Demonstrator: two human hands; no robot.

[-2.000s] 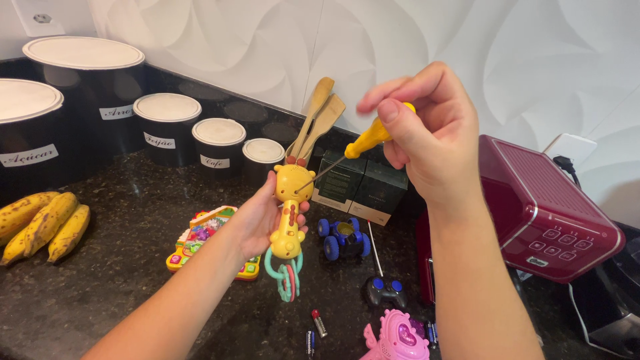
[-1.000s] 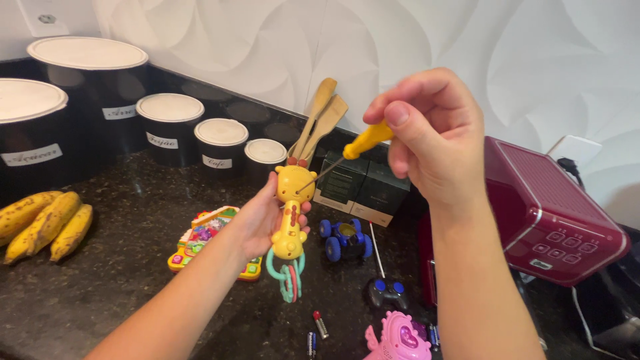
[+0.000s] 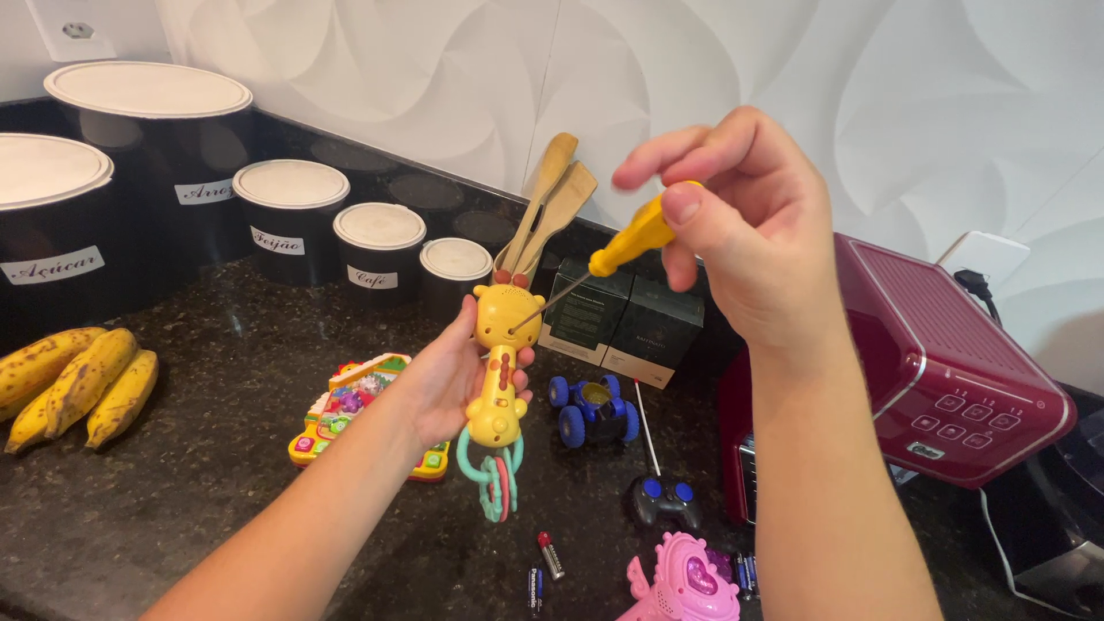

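My left hand (image 3: 448,379) holds a yellow giraffe-shaped plastic toy (image 3: 498,384) upright above the counter, fingers wrapped behind it. Teal and pink rings (image 3: 498,483) hang from the toy's lower end. A screwdriver with a yellow handle (image 3: 634,237) is pinched between the thumb and fingers of my right hand (image 3: 733,216). Its thin metal shaft slants down to the left, and the tip meets the toy's head near a small hole. How far the tip goes in cannot be told.
Black canisters (image 3: 302,224) and bananas (image 3: 78,379) stand left. Behind are wooden spatulas (image 3: 552,207) and dark boxes (image 3: 621,319). A colourful toy (image 3: 345,414), blue toy car (image 3: 595,412), remote control (image 3: 666,502), batteries (image 3: 550,555), pink toy (image 3: 690,578) and red appliance (image 3: 940,362) lie around.
The fingers of my right hand have shifted around the screwdriver's handle. The toy stays in my left hand, and the shaft still meets its head.
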